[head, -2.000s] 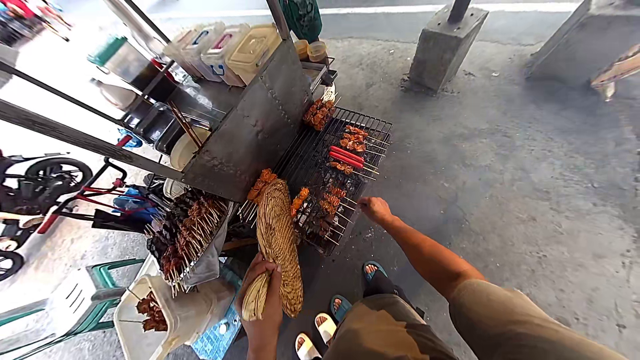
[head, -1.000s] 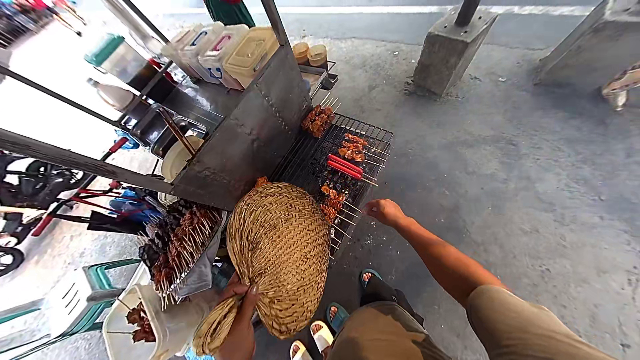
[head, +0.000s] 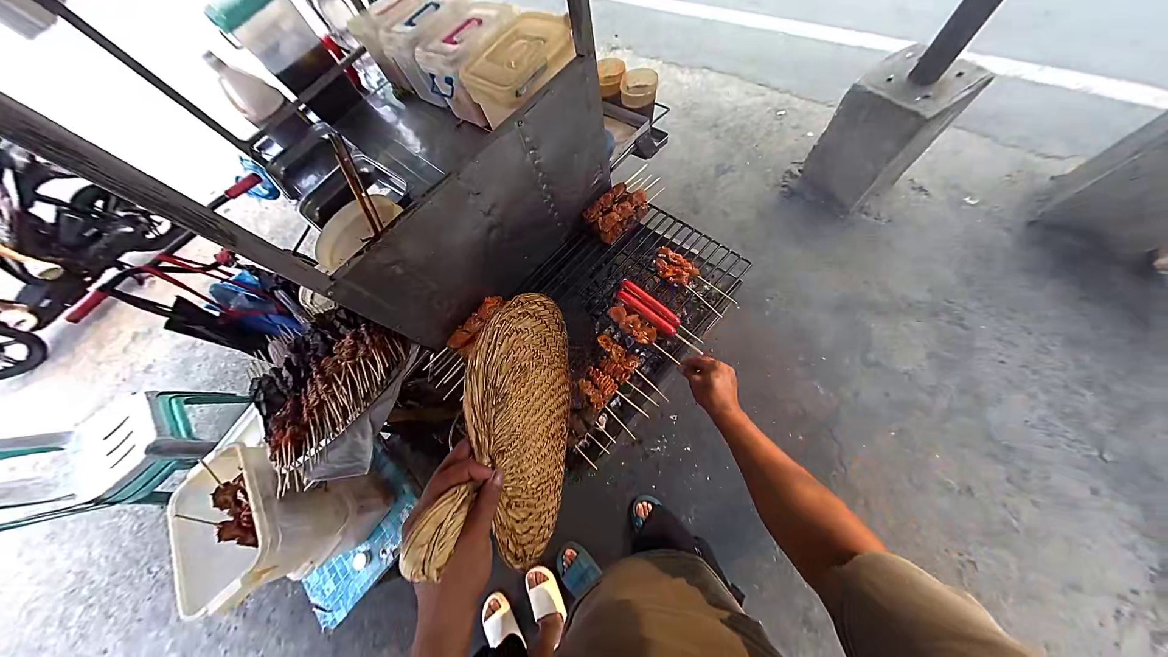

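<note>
My left hand [head: 465, 502] is closed around the handle of a woven palm fan [head: 520, 420], which is held partly edge-on over the near left part of the grill. My right hand [head: 712, 383] pinches the end of a bamboo skewer at the right side of the wire grill grate [head: 698, 246]. Two red hotdogs [head: 648, 307] on sticks lie just above it, beside skewered meat pieces [head: 633, 325]. More meat skewers [head: 607, 372] lie nearer me, partly behind the fan, and others [head: 617, 213] are at the far end.
A metal panel [head: 474, 201] borders the grill on the left, with lidded plastic containers [head: 518, 64] behind it. Many skewers [head: 338, 383] are piled at left above a white plastic bin [head: 214, 566]. Concrete post bases [head: 876, 128] stand right. Another person's sandaled feet [head: 525, 598] are close below.
The fan has turned from its broad face to a narrower, edge-on view. My right hand, fingers near the skewer ends before, is now at the skewer beside the hotdogs.
</note>
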